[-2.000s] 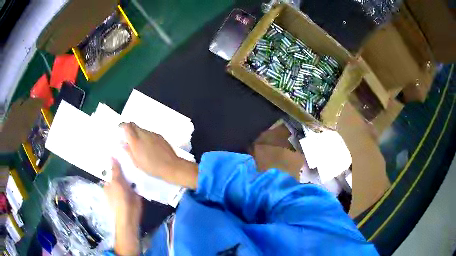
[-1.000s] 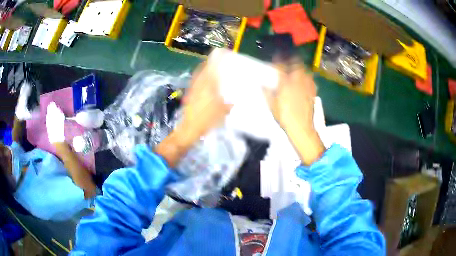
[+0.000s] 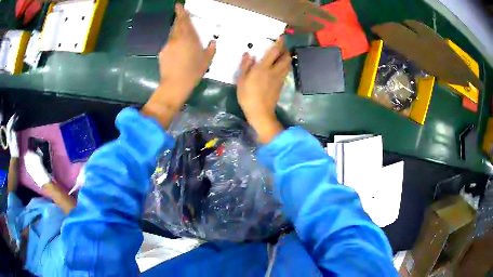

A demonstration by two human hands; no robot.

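A white card insert (image 3: pixel 230 27) with small dark holes lies over the place of a retail box on the green belt, at the top centre. My left hand (image 3: pixel 185 51) grips its left edge. My right hand (image 3: pixel 265 76) grips its right side, fingers on its face. The box under the insert is mostly hidden. A brown flap (image 3: pixel 302 12) stands behind it. A stack of white inserts (image 3: pixel 367 173) lies on the black mat to the right. A clear poly bag (image 3: pixel 216 178) with dark leads and yellow and red ends lies between my forearms.
Black flat units (image 3: pixel 320 70) lie on the belt beside the insert. A red-orange card (image 3: pixel 343 30) and an open yellow box (image 3: pixel 397 81) are right. A filled box (image 3: pixel 70 26) is left. A brown carton (image 3: pixel 440 230) is lower right. Another worker's gloved hand (image 3: pixel 38 169) is left.
The insert has moved from above the poly bag's far side up to the box on the belt. My hands have spread to its two sides. The poly bag is more visible.
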